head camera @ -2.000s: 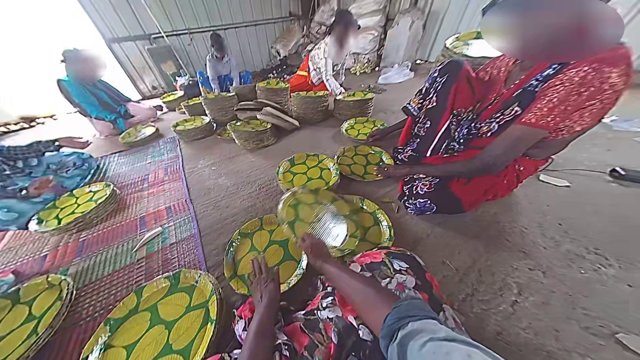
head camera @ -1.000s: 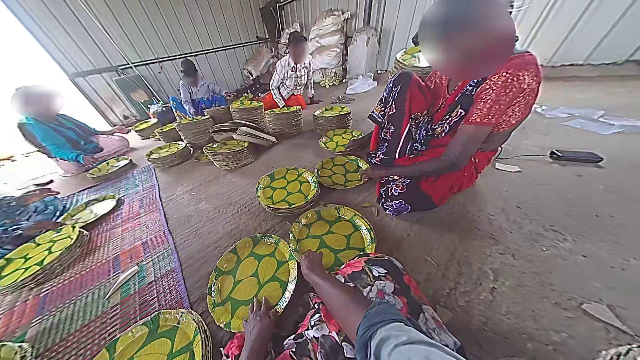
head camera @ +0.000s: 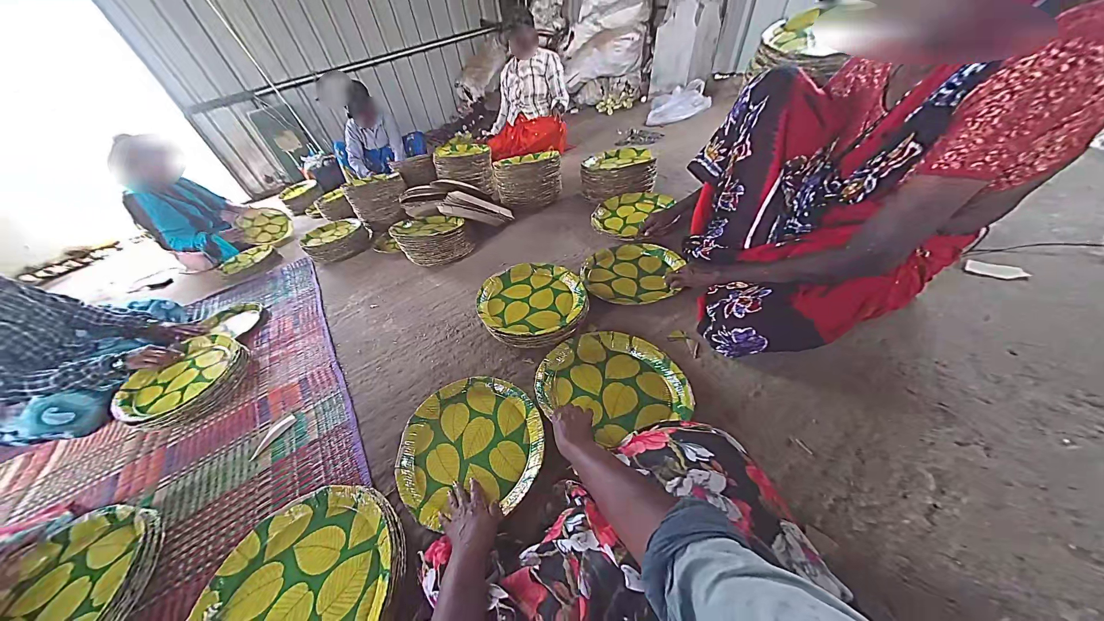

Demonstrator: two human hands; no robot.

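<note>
Two round green plates printed with yellow leaves lie side by side before my knees. My left hand (head camera: 472, 516), fingers spread, rests on the lower rim of the left leaf-print plate (head camera: 470, 440). At the near left rim of the right leaf-print plate (head camera: 617, 379) is my right hand (head camera: 573, 427); its fingertips touch the rim, and whether they grip it is not clear. Just beyond stands a short stack of the same plates (head camera: 531, 299). A co-worker's hand touches another leaf-print plate (head camera: 634, 272) to the right of that stack.
A large plate stack (head camera: 302, 561) stands at my near left, partly on a woven mat (head camera: 285, 362). Co-workers sit at left, at right and by the metal wall. Several tall plate stacks (head camera: 528, 181) stand farther back. A floral cloth (head camera: 595, 552) covers my lap.
Two seconds ago my right hand held a blurred, tilted plate above the others; now that hand is low at the right plate's rim. The view has shifted.
</note>
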